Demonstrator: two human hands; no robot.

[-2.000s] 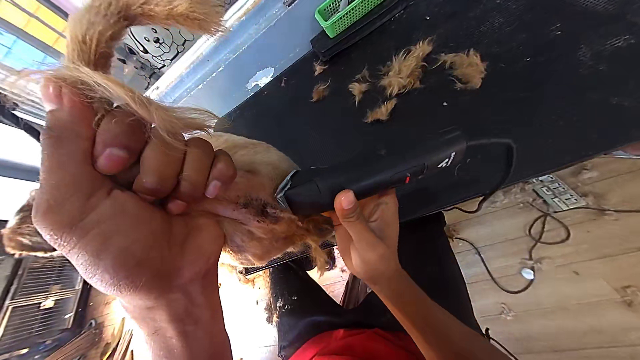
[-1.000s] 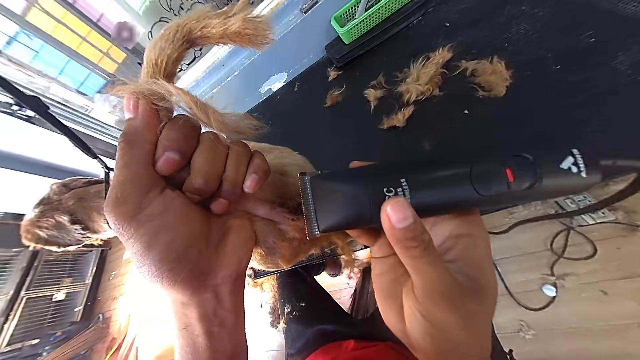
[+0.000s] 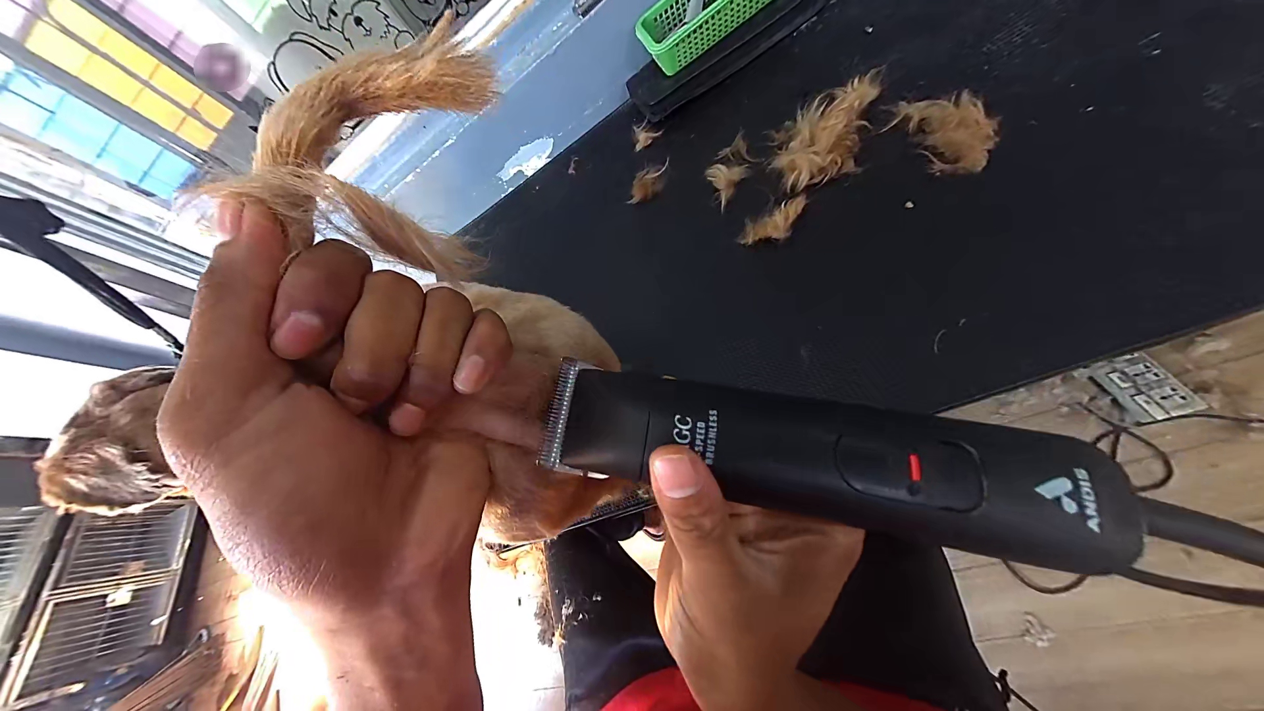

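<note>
My left hand (image 3: 346, 405) is closed around the raised tail (image 3: 306, 128) of a tan dog, whose long hair spills over my thumb. The dog's clipped rump (image 3: 543, 321) shows behind my fingers, and its brown head (image 3: 109, 444) is at the far left. In my right hand (image 3: 741, 573) lies a black Andis corded clipper (image 3: 849, 474), my thumb on its near side. The toothed metal blade (image 3: 561, 415) is at the dog's hindquarters, just right of my left fingers; whether it touches the skin I cannot tell.
Tufts of cut tan hair (image 3: 820, 133) lie on the black table mat (image 3: 1066, 247). A green plastic basket (image 3: 691, 35) sits at the table's far edge. Below at right, a power strip (image 3: 1145, 387) and cords rest on the wooden floor. A wire cage (image 3: 109, 583) stands at lower left.
The clipper has turned from pointing slantwise to showing its switch side toward me, and my right hand has moved underneath it. My left hand keeps its hold on the tail.
</note>
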